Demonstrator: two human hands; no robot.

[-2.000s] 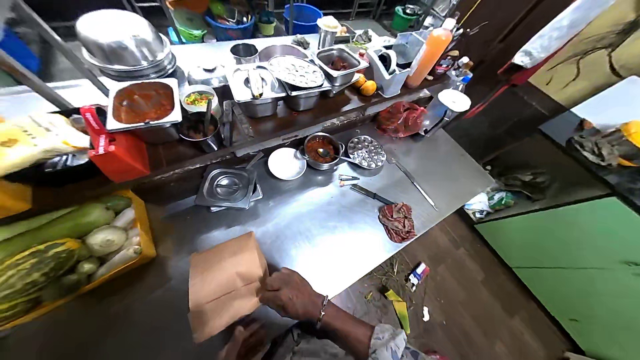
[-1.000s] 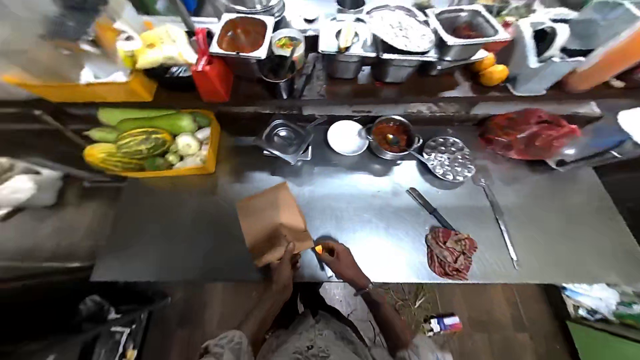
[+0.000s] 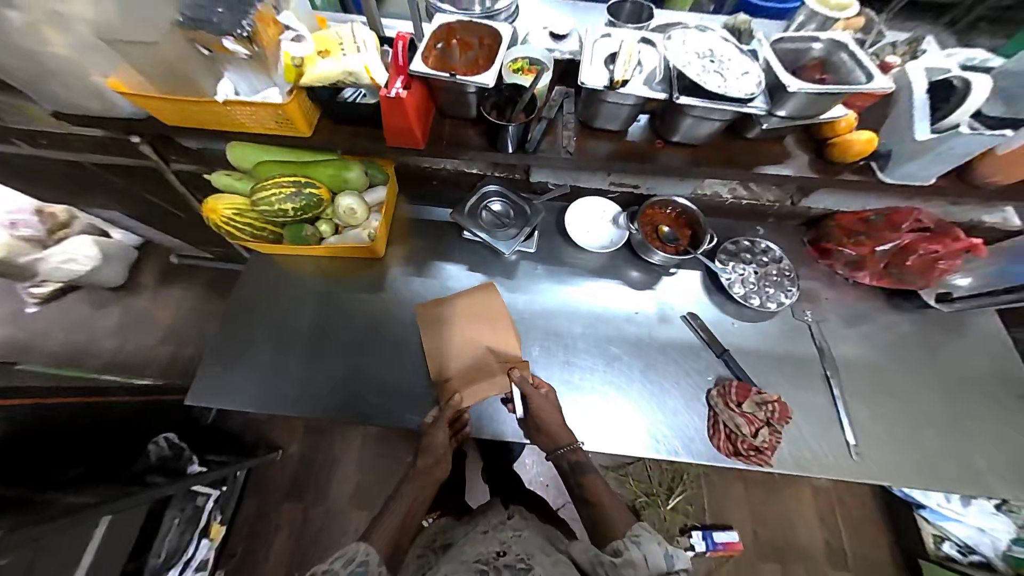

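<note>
A brown paper bag or folded paper (image 3: 470, 340) lies at the front edge of the steel table. My left hand (image 3: 445, 436) pinches its lower edge. In my right hand (image 3: 544, 412) is a small hand tool (image 3: 518, 398), partly white, at the paper's lower right corner; the fingers hide too much to name it. Farther right on the table are a black-handled knife (image 3: 720, 348), its other end under a red checked cloth (image 3: 748, 422), and a long metal spatula (image 3: 832, 384).
Along the back stand a yellow crate (image 3: 388, 216) of gourds, steel lids (image 3: 498, 216), a white bowl (image 3: 596, 224), a pot of red sauce (image 3: 670, 230), a round dimpled pan (image 3: 757, 274) and a red plastic bag (image 3: 892, 246). The shelf (image 3: 720, 164) above holds steel containers.
The view has swung a lot. My right hand, on the bag two seconds ago, holds the small tool in the last two frames. My left hand has come to the bag's lower edge.
</note>
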